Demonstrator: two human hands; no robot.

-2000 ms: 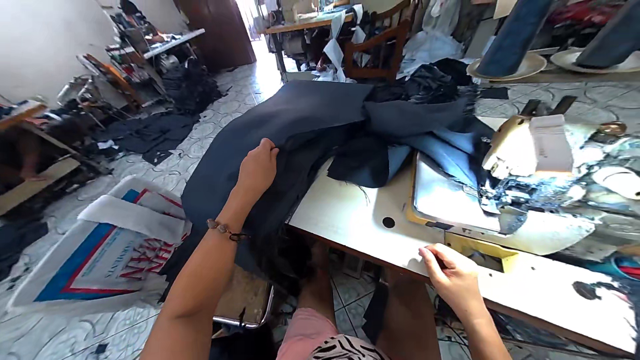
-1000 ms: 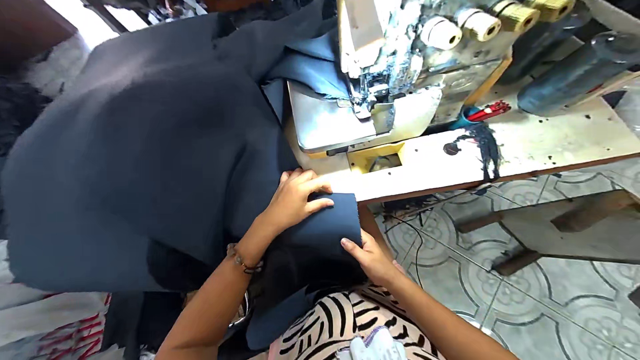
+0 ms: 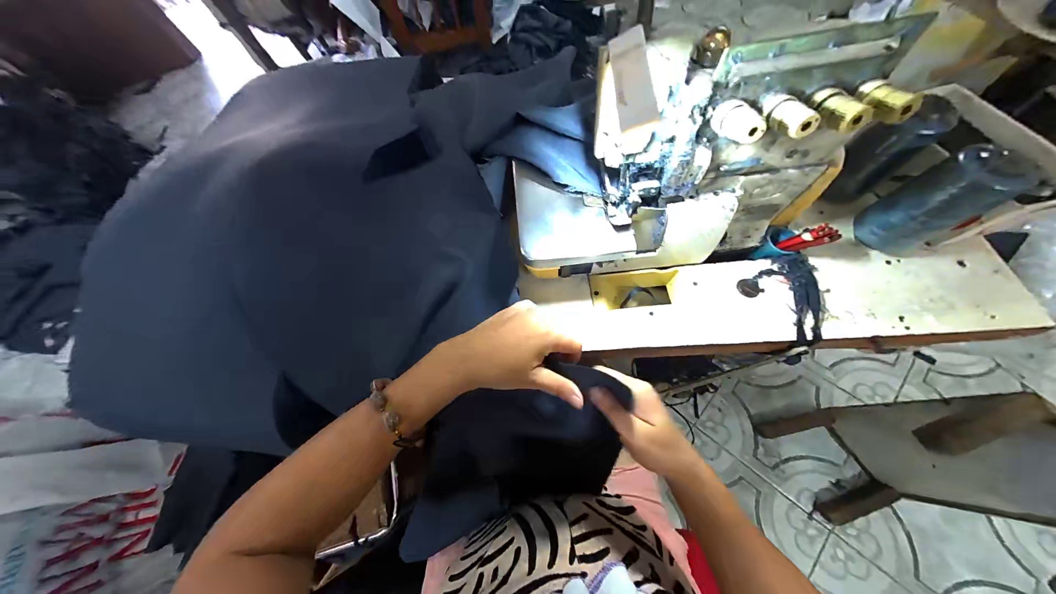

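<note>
A large dark navy fabric [image 3: 313, 223] spreads over the left end of the worktable and hangs down toward my lap. Close to the table's front edge, my left hand [image 3: 516, 351] pinches a fold of it between thumb and fingers. Just right of that, my right hand [image 3: 643, 417] grips the same folded edge, its fingers partly behind the cloth. Beyond my hands stands an overlock sewing machine [image 3: 660, 157] with its lamp lit. Bunched fabric lies against the left of its presser foot [image 3: 619, 210], above the metal plate [image 3: 565, 227].
The white tabletop [image 3: 907, 289] holds a blue cup [image 3: 775, 243] with red-handled tools, a tangle of dark thread [image 3: 804, 297] and a dark bottle [image 3: 940, 202]. A wooden stool [image 3: 940, 445] stands at lower right. White printed sacks [image 3: 91, 503] lie at lower left, dark cloth scraps [image 3: 58, 157] at far left.
Two seconds ago my right hand rested on the table edge; now it holds the fabric beside my left. Since one second ago, the flat cloth edge has been folded between both hands. The view has shifted right.
</note>
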